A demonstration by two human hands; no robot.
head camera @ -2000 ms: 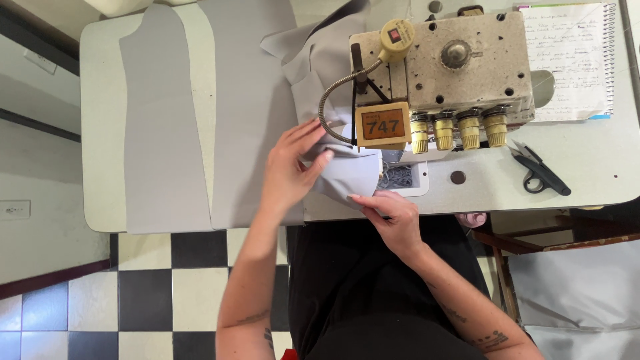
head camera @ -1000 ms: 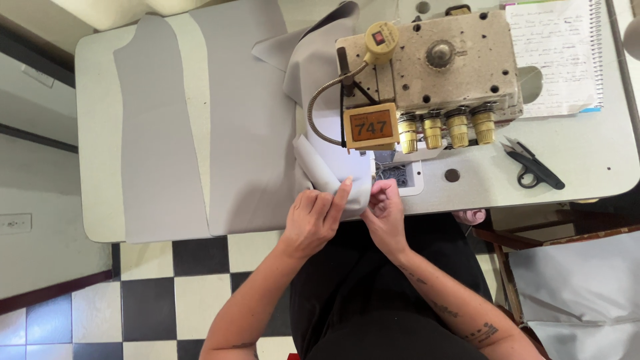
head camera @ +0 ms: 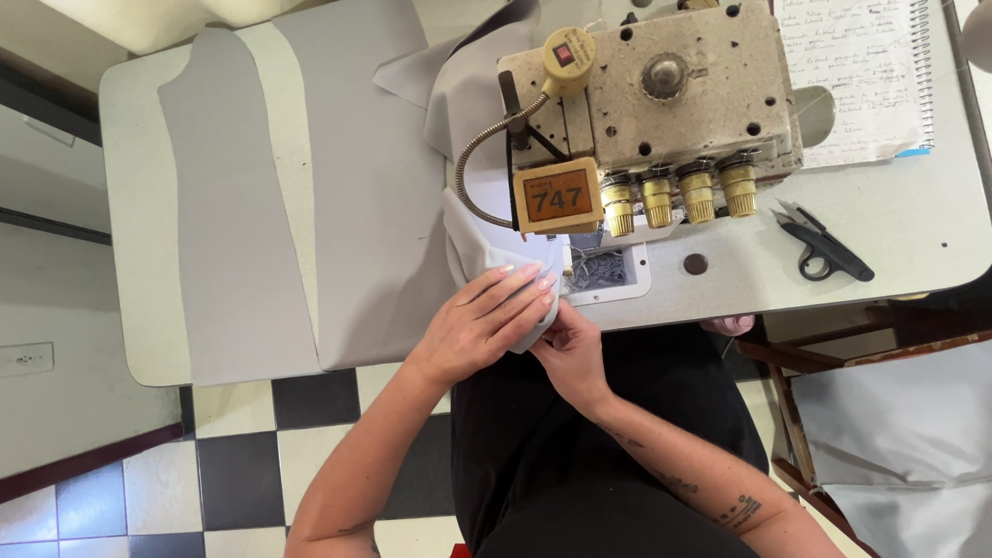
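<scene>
A folded piece of light grey fabric (head camera: 484, 248) lies at the left front of the overlock sewing machine (head camera: 682, 85), partly beneath its lamp and number plate. My left hand (head camera: 484, 322) rests over the fabric, fingers stretched across it near the table's front edge. Beside it, my right hand (head camera: 572, 353) pinches the fabric's right edge between thumb and fingers. The needle area is hidden behind the number plate. To the right of the fabric, grey thread scraps (head camera: 598, 270) fill an opening in the machine bed.
Flat grey fabric pieces (head camera: 225, 209) cover much of the table (head camera: 143, 232) at the left. Black thread snips (head camera: 825, 244) and a dark round disc (head camera: 696, 264) lie at the right, below a spiral notebook (head camera: 856, 85). A wooden chair (head camera: 783, 403) bearing grey fabric stands at the lower right.
My left hand has moved toward the table's front edge since the oldest frame and now lies flatter over the fabric, close to my right hand. The fabric's left edge is now folded over.
</scene>
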